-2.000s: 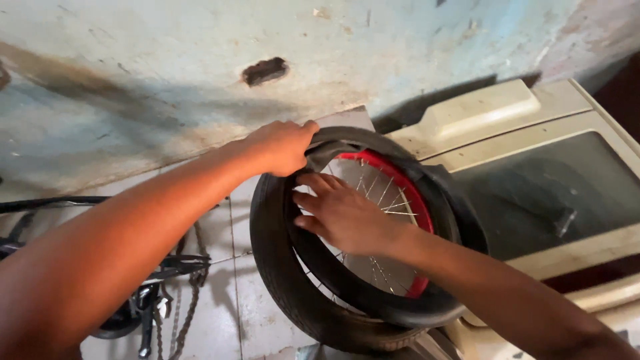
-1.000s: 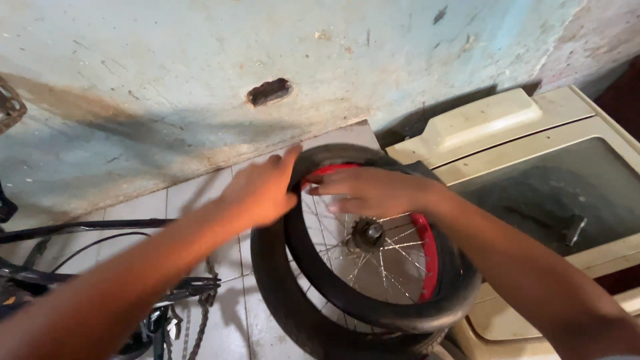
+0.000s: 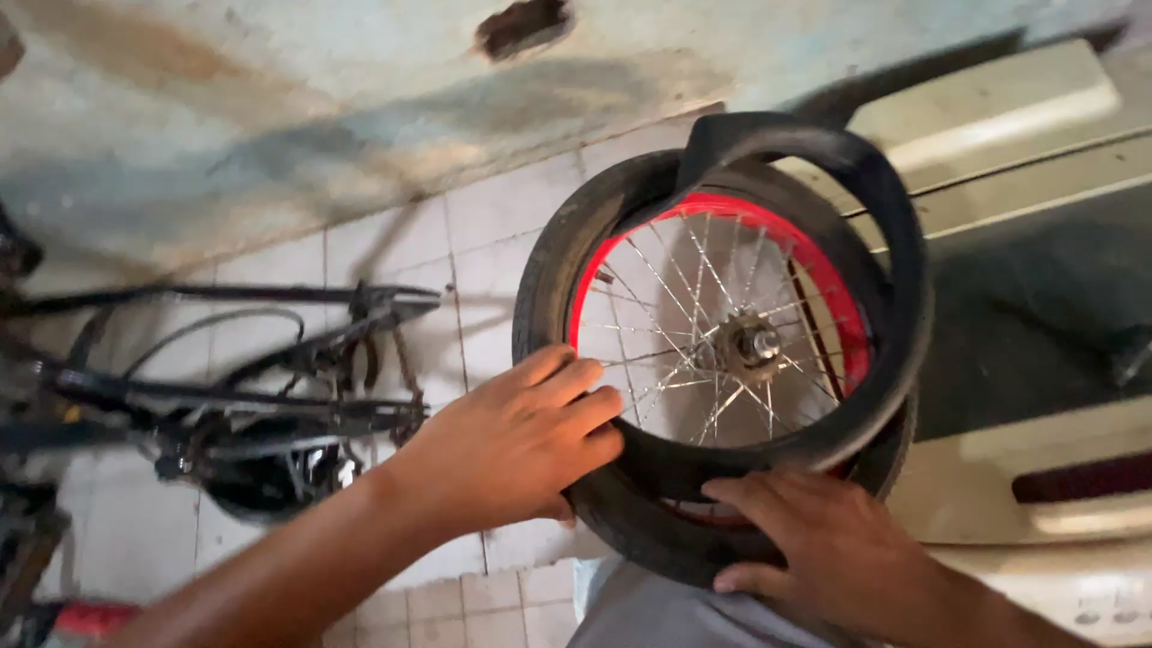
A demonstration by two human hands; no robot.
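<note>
A bicycle wheel with a red rim (image 3: 841, 315), metal spokes and a rear sprocket (image 3: 749, 346) stands tilted before me, with a black tire (image 3: 549, 261) around it. A black inner tube (image 3: 904, 234) enters the tire at the upper left, loops loose over the right side and crosses the lower part of the wheel. My left hand (image 3: 531, 432) grips tube and tire at the lower left, its fingers bent over the inner edge. At the bottom, my right hand (image 3: 810, 531) holds the tire, thumb on its outside and fingers at the tube.
A black bicycle frame (image 3: 207, 387) with a hanging chain lies at the left on the white tiled floor (image 3: 504, 207). To the right is a cream-coloured appliance (image 3: 1062, 450) with a dark window. Behind runs a stained wall (image 3: 360, 99) with a hole. My clothed leg (image 3: 666, 612) is under the tire.
Both hands have moved from the wheel's top to its lower side. The tube's upper right part now stands out from the tire in a loose loop. The view has shifted closer.
</note>
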